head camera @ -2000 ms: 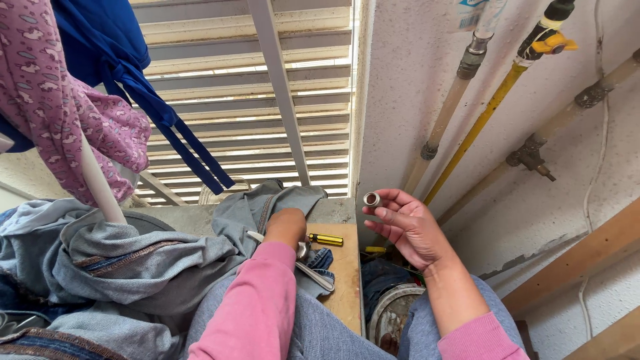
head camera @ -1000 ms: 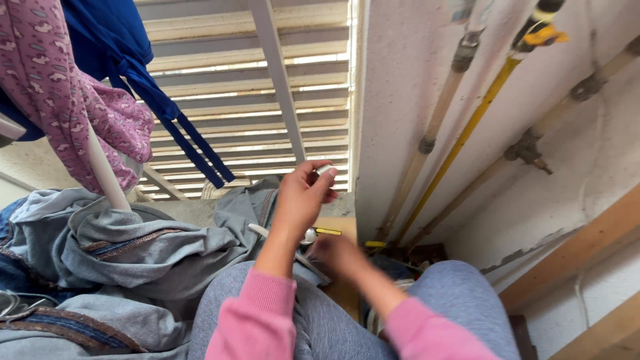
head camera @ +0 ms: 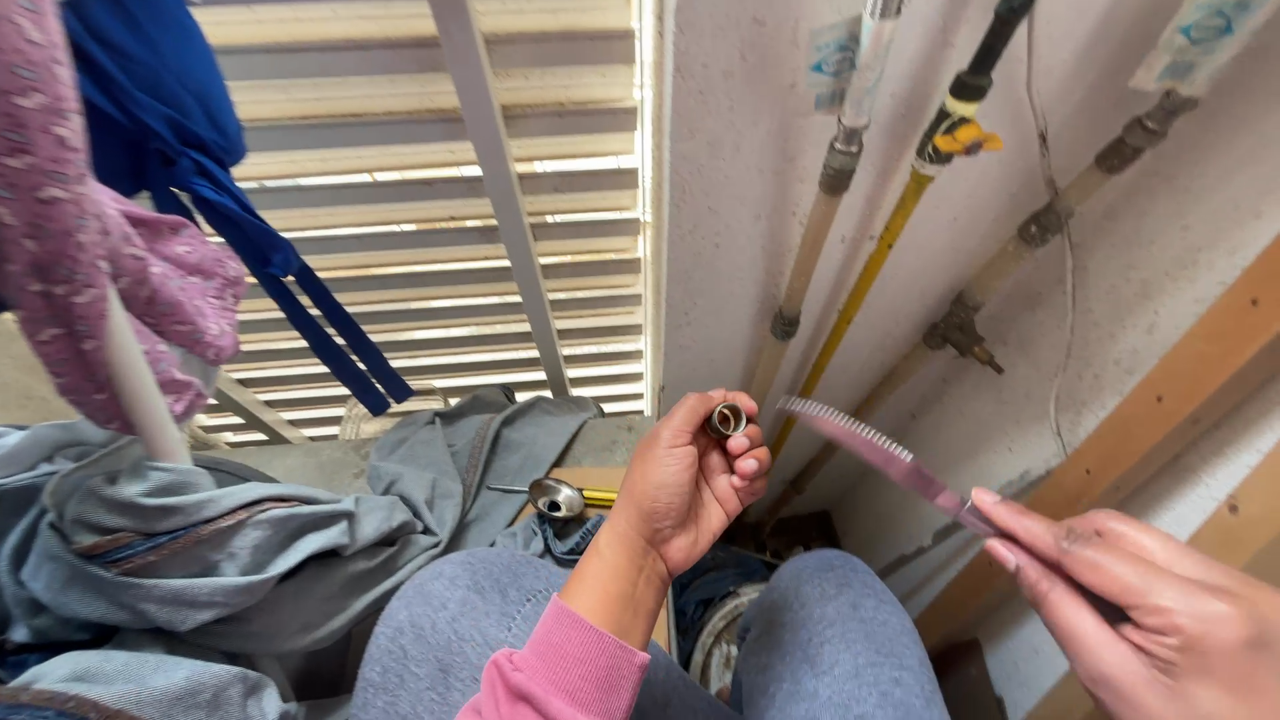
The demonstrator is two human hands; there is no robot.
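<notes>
Between the thumb and fingers of my left hand (head camera: pixel 690 485) is a small round metal fitting (head camera: pixel 727 419), its hollow end facing me. My right hand (head camera: pixel 1150 590) grips the dark end of a knife-like tool (head camera: pixel 880 455), whose slightly blurred, pinkish-looking blade has a row of fine teeth and points up and left toward the fitting without touching it. Left of my left wrist, a metal cup-shaped part (head camera: pixel 556 498) with a hole rests on a wooden board (head camera: pixel 585 478). A yellow-handled tool (head camera: pixel 600 495), perhaps a screwdriver, lies behind that part.
Grey-blue denim cloth (head camera: pixel 300 560) is heaped at left under hanging pink cloth (head camera: pixel 160 270) and blue cloth (head camera: pixel 160 90). Pipes with a yellow valve (head camera: pixel 965 138) run along the wall at right, near a wooden beam (head camera: pixel 1130 430). A round container (head camera: pixel 715 640) stands between my knees.
The fitting, in my right hand two seconds ago, is now in my left hand. My right hand has moved out to the right and now holds the toothed tool.
</notes>
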